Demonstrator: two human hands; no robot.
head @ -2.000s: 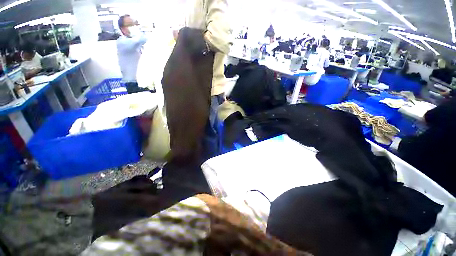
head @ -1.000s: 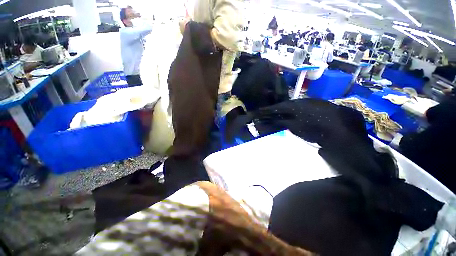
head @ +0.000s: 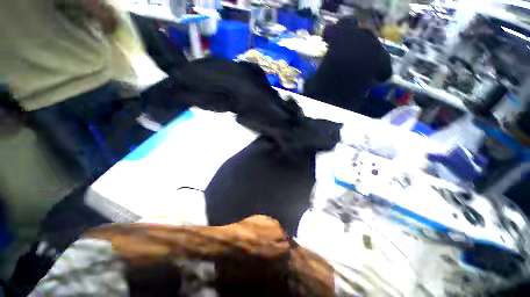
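Note:
The black garment panel lies over the white table, and its rumpled part runs to the table's far left edge. A patterned grey-white and orange-brown shape fills the lower edge in front of it. It is blurred, and I cannot tell if it is clothing or an arm. The white sewing machine with a blue stripe is right of the cloth; its needle area is not clear. I can make out neither my left hand nor my right hand.
A person in a beige top stands close at the left, beyond the table. A person in black is beyond the far edge. Blue bins and tan strips are behind. Plastic bags lie behind the machine.
The view has swung right and down and is more blurred. The machine has come into view at the right. The garment panel appears further left but still lies on the table.

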